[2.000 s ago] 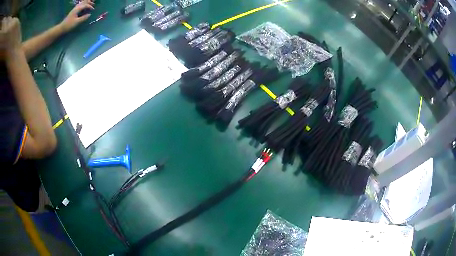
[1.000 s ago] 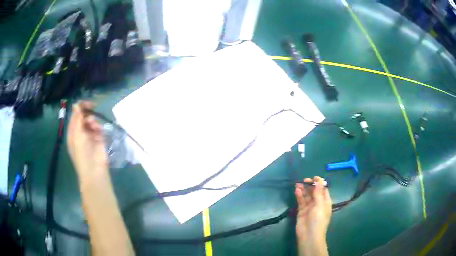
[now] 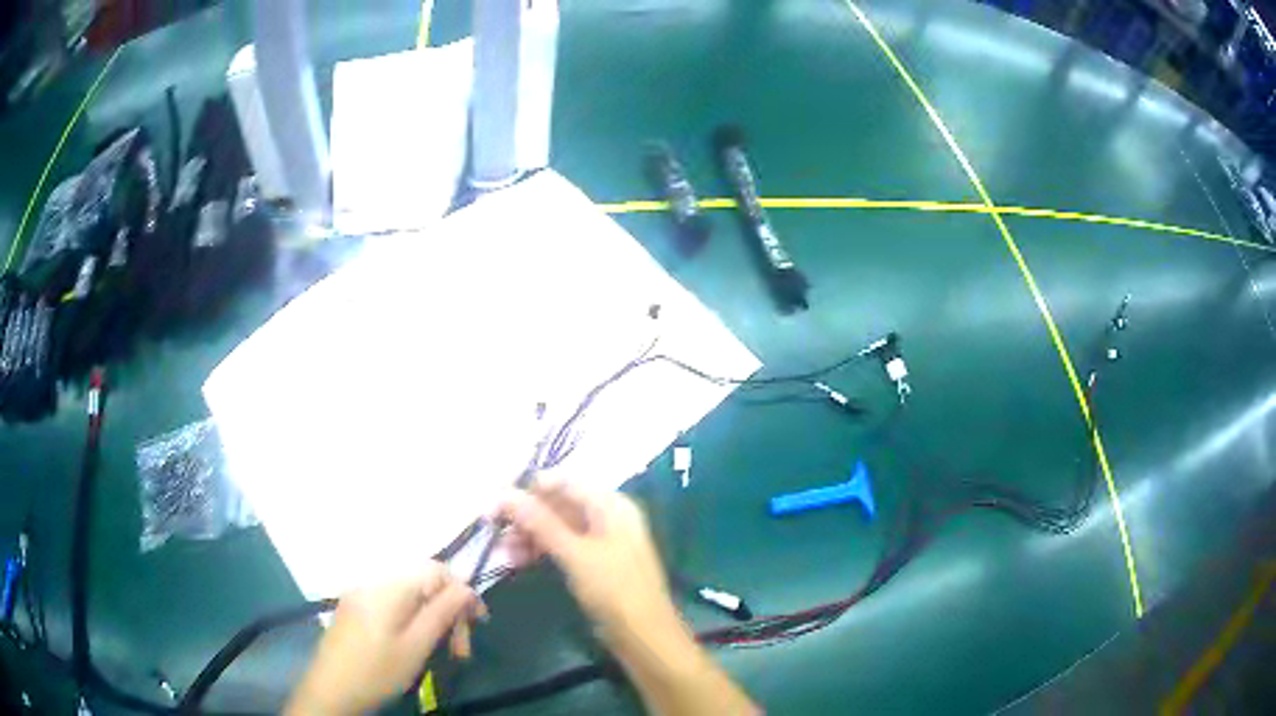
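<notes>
My left hand (image 3: 392, 632) and my right hand (image 3: 581, 539) are close together over the lower edge of the large white sheet (image 3: 420, 322). Both have their fingers closed on a thin dark branch of the wiring harness (image 3: 266, 625). Loose thin wires (image 3: 567, 434) fan out above my right fingertips, across the sheet. The thicker black trunk (image 3: 87, 532) curves along the left and bottom. Dark red and black strands (image 3: 826, 611) run right from under my right arm. A blue T-shaped tool (image 3: 826, 497) lies to the right of my right hand.
Bundled black tubing (image 3: 84, 280) is piled at the left. Two banded tubing pieces (image 3: 763, 224) lie behind the sheet. Grey stand legs (image 3: 500, 98) rise at the back. A clear bag of small parts (image 3: 182, 483) lies left of the sheet. White connectors (image 3: 897, 372) lie at right.
My hands were far apart and have come together on the branch at the sheet's lower edge. The view has shifted, so the sheet and blue tool sit further left in the picture.
</notes>
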